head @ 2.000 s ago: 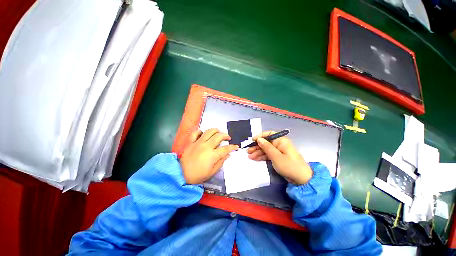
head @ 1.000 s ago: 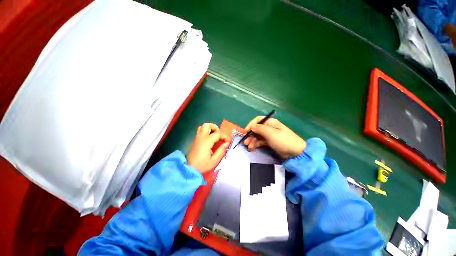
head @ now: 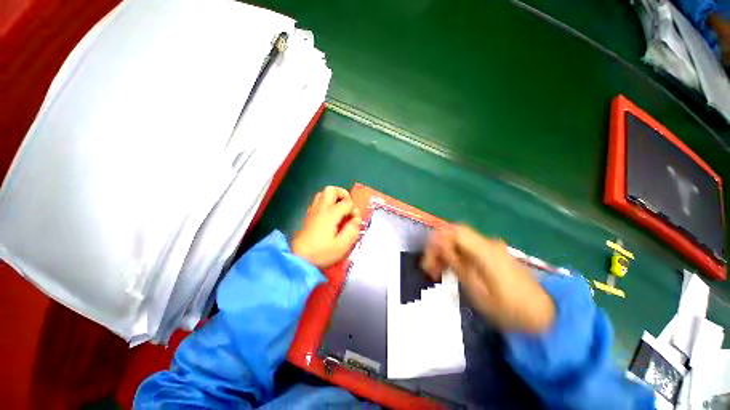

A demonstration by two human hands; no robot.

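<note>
A dark grey laptop cover [head: 349, 308] lies on a red-orange foam pad [head: 314, 330] in front of me. A white adhesive sheet [head: 424, 340] with a black stepped block lies on the cover. My left hand [head: 326, 228] rests at the upper left corner of the cover and pad, fingers curled; whether it holds anything cannot be seen. My right hand [head: 488, 276] is motion-blurred over the upper right of the sheet, covering part of the black block. The tweezers cannot be made out in it.
A thick stack of white bagged covers [head: 144, 152] stands at left. Another cover [head: 672, 178] on a red pad lies far right. A small yellow item [head: 618, 265] is taped to the green bench [head: 448, 88]. White liners [head: 698, 344] lie at lower right. A person's blue sleeve [head: 695, 10] shows top right.
The view has shifted, and the cover now lies more tilted, with the sheet turned on it. My right hand has moved from the cover's upper left corner rightward to the sheet. My left hand stays near the corner.
</note>
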